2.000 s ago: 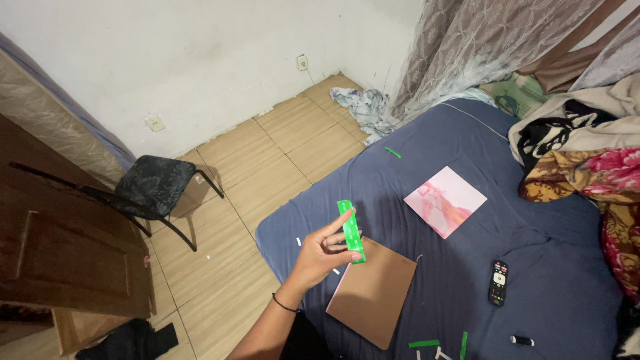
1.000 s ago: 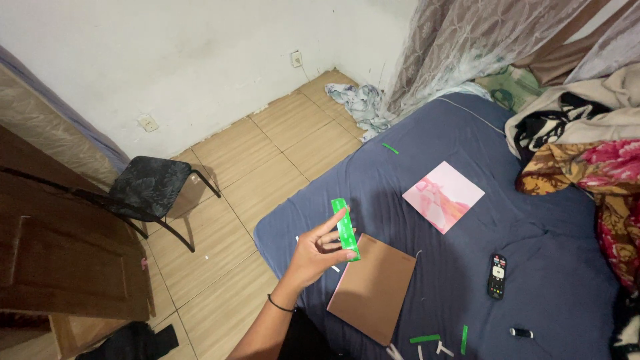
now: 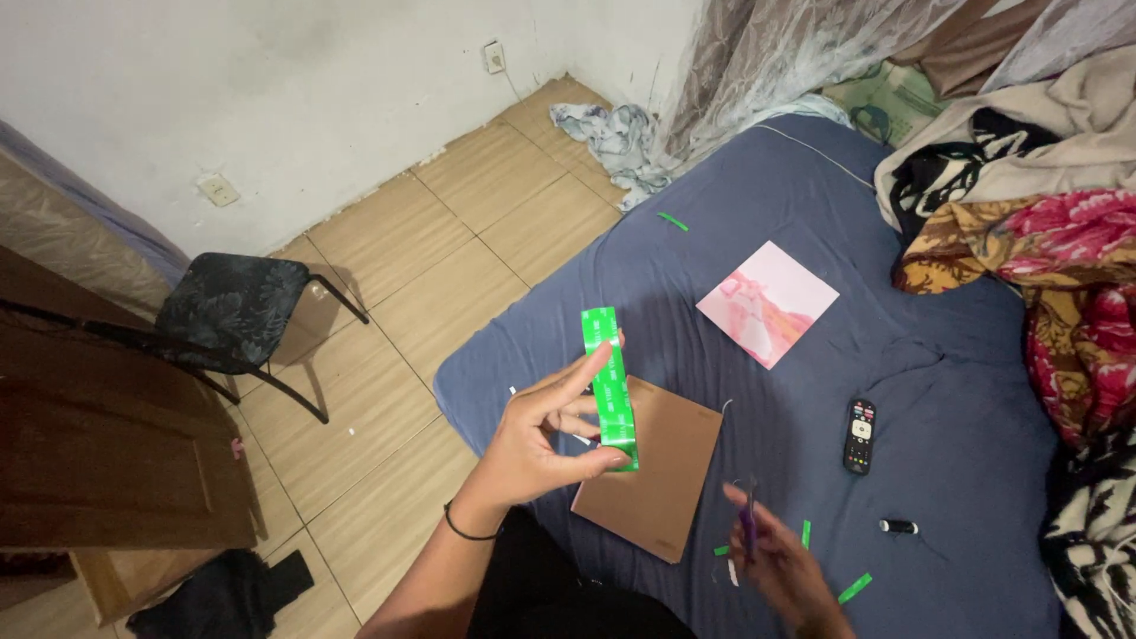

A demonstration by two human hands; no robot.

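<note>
My left hand point(image 3: 541, 426) holds a green printed strip point(image 3: 609, 386) upright between thumb and fingers, above a brown rectangular board point(image 3: 661, 470) that lies on the blue bed sheet. To the lower right, my right hand point(image 3: 781, 559) is blurred and holds a small purple-handled tool point(image 3: 750, 524), which looks like scissors. Near that hand lie green strip pieces point(image 3: 855, 587) and a white scrap point(image 3: 732, 572). A square pink and white sheet point(image 3: 768, 304) rests farther up the bed, beyond the board.
A black remote control point(image 3: 859, 435) and a spool of dark thread point(image 3: 898, 526) lie on the bed's right side. Another green piece point(image 3: 673, 221) is near the far edge. Patterned blankets point(image 3: 1021, 240) are heaped at the right. A black chair point(image 3: 232, 311) stands on the tiled floor.
My right hand has come into view at the lower right with the purple-handled tool. My left hand still holds the green strip over the board.
</note>
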